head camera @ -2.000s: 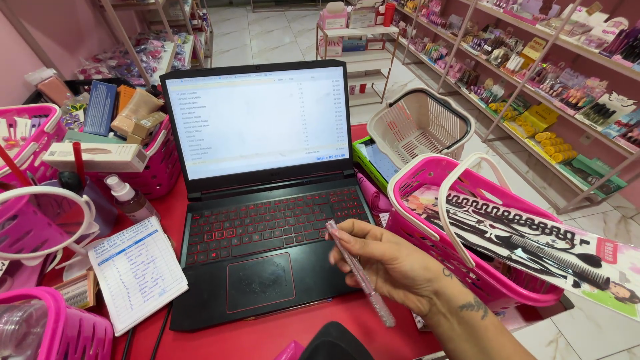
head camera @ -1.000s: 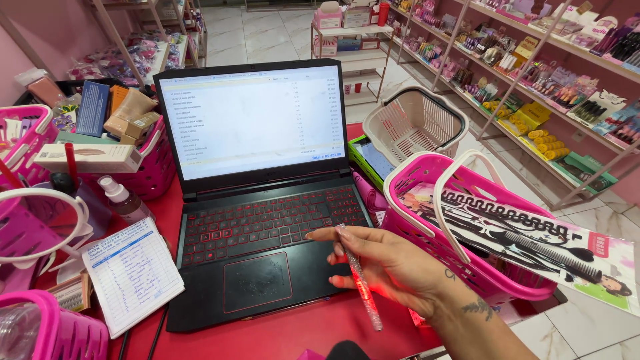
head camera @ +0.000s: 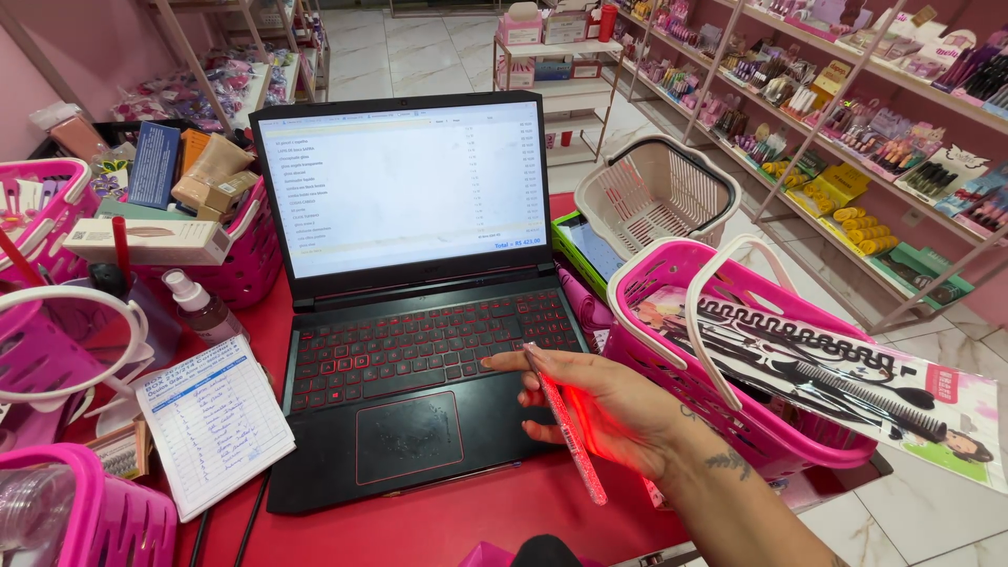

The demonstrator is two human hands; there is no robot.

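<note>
My right hand holds a slim glittery pen-like stick between thumb and fingers, tilted, its upper end by the keyboard's right part. Red light falls on the palm and the stick. One fingertip is over the keys near the arrow keys; whether it touches them I cannot tell. Beneath and behind stands an open black laptop with red-lit keys and a list on its screen. To its left lies a pad of handwritten sheets. My left hand is out of view. A dark rounded object shows at the bottom edge.
A pink basket with a packaged comb set stands right of the laptop, a beige basket behind it. Left are pink baskets, a spray bottle and boxes. Stocked shelves line the right wall.
The stick has turned in my right hand, from slanting along the fingers to a steeper tilt. A red glow, absent two seconds ago, now lights the palm. The laptop has stayed put.
</note>
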